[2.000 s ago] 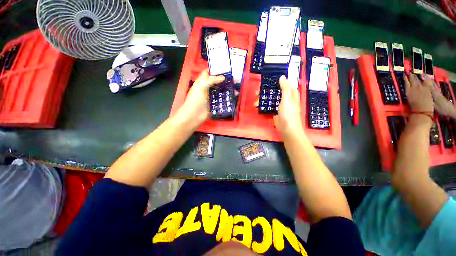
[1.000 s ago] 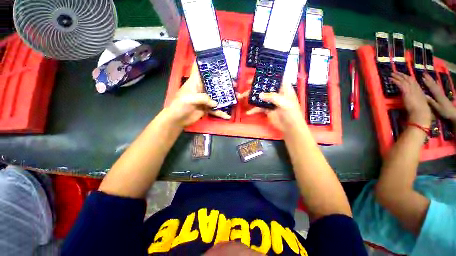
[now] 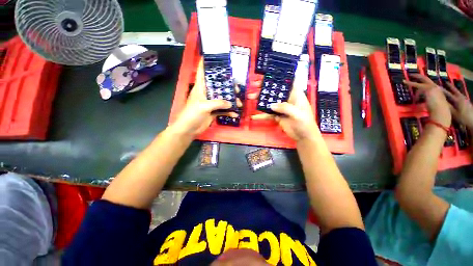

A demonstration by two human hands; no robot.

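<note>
My left hand (image 3: 199, 110) holds an open flip phone (image 3: 220, 78) upright above the left part of the red phone tray (image 3: 244, 136). Its screen glows white and my thumb lies on the lower keys. My right hand (image 3: 296, 115) holds a second open flip phone (image 3: 277, 83), tilted a little to the right, with a white screen and my thumb at the bottom keys. Several other open phones with lit screens lie in the tray, one of them at the right (image 3: 330, 93). My fingers behind both held phones are partly hidden.
Two small brown batteries, one left (image 3: 209, 154) and one right (image 3: 260, 158), lie before the tray. A red pen (image 3: 366, 98) lies right of it. A fan (image 3: 69, 25), a patterned bundle (image 3: 127, 75) and a red tray stack (image 3: 26, 93) are left. A neighbour's hands work over another tray (image 3: 391, 124).
Since the first frame, both phones have come closer together and nearer the camera. Since one second ago, the left phone has turned more upright, and the neighbour's hands have shifted slightly.
</note>
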